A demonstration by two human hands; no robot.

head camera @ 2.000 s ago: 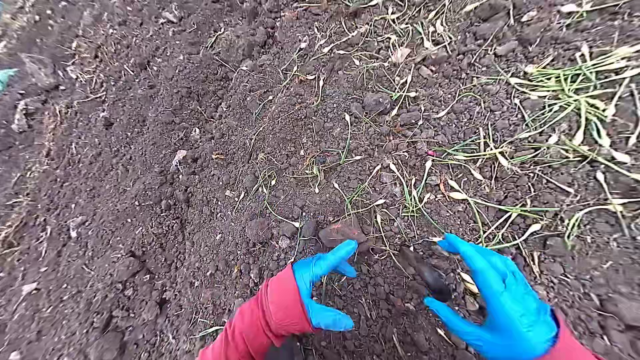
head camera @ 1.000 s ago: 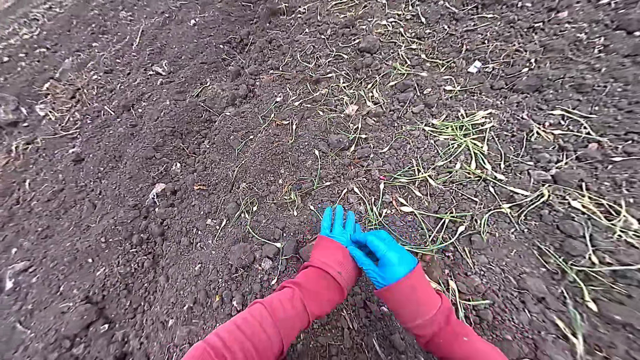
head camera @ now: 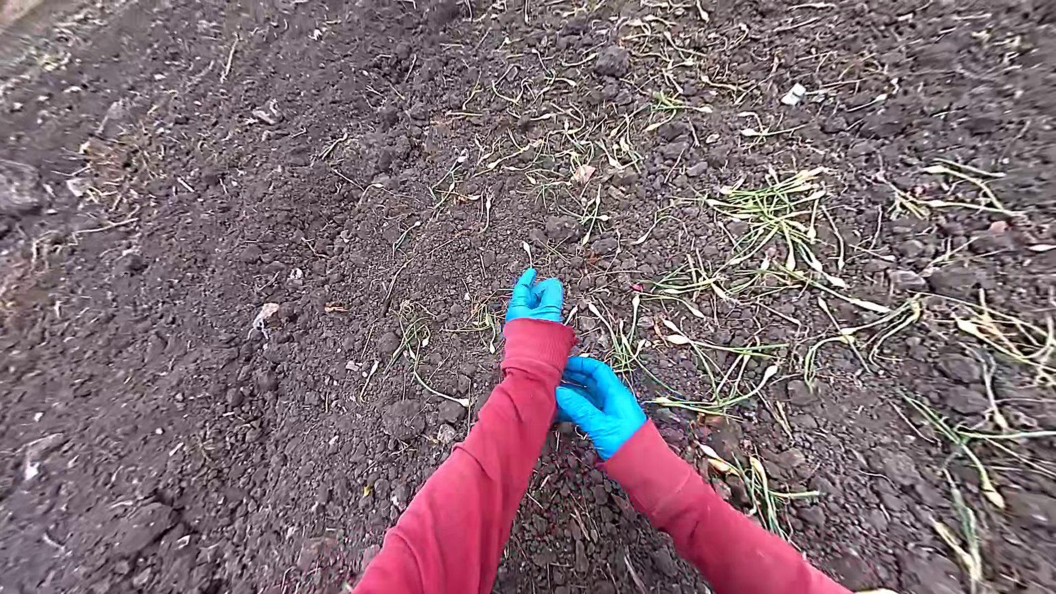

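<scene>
Both hands wear blue gloves below red sleeves. My left hand (head camera: 535,299) reaches forward to the soil, its fingers partly bent beside a pale flower stalk (head camera: 528,250); whether it grips anything is hidden. Behind it, my right hand (head camera: 601,404) lies against the left sleeve (head camera: 536,355) near the wrist, with fingers curled and their tips partly hidden. Just right of the hands, green stalks with pale bud-like ends (head camera: 718,346) lie on the ground. A small green stalk (head camera: 437,388) lies left of the left forearm.
Dark, clumpy soil (head camera: 206,396) spreads all around. A heap of green stalks (head camera: 771,214) lies to the right, with more scattered ones (head camera: 982,445) at the far right. A small white scrap (head camera: 794,94) and a pale piece of debris (head camera: 266,318) rest on the soil.
Two seconds ago my hands were apart, the right one at a dark object. They came together, and now my left hand reaches farther forward while the right is at its sleeve. The view has shifted.
</scene>
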